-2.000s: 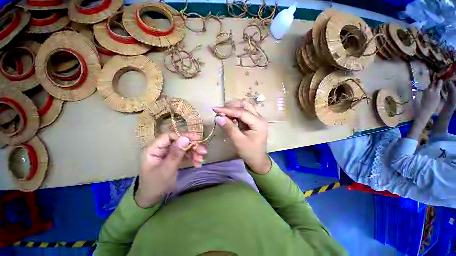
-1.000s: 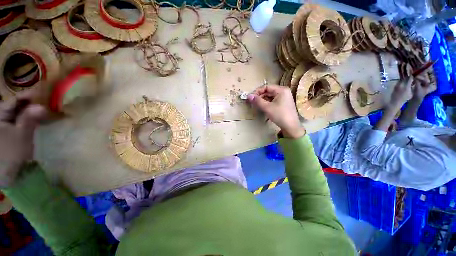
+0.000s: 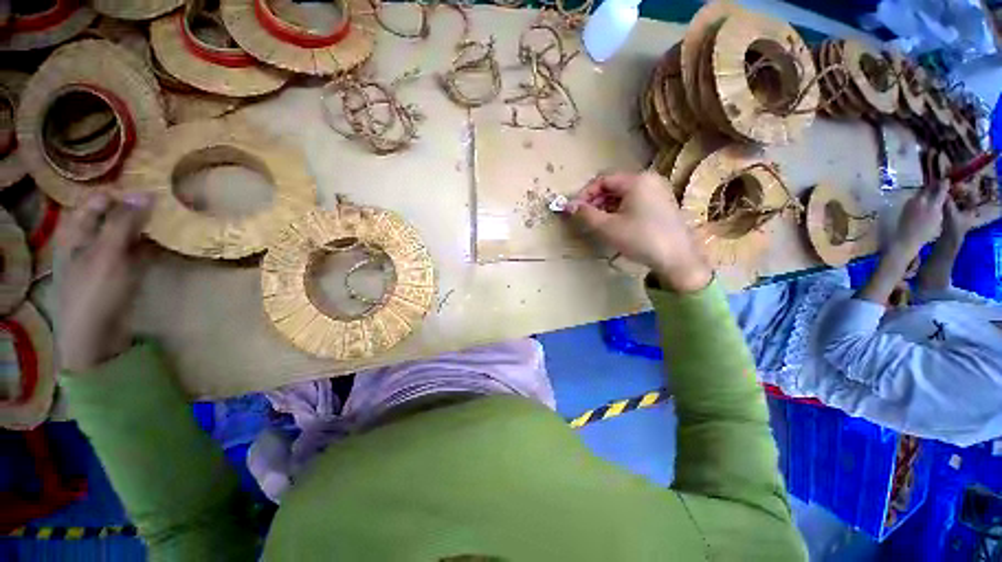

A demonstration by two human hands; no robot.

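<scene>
My left hand [image 3: 97, 269], slightly blurred, has its fingertips at the left edge of a plain straw ring [image 3: 288, 189] and holds it there. A second straw ring [image 3: 404, 274] lies flat just right of it, partly against it, with a thin cord loop in its centre hole. My right hand [image 3: 632, 220] pinches a small white cap [image 3: 557, 203] over the brown spots of the tan glue board [image 3: 505, 154].
Red-banded rings [image 3: 39, 126] are heaped at the left. Tangled cords [image 3: 379, 115] and a white glue bottle [image 3: 611, 27] are on the far side. Stacked corded rings [image 3: 731, 82] stand right of the board, with a single ring [image 3: 826, 225] beyond. A co-worker's sleeve [image 3: 868, 340] is at the right.
My hands have parted from the cord. My right hand has taken the white cap. My left hand went to the left; the blurred red-showing ring there now shows a plain face.
</scene>
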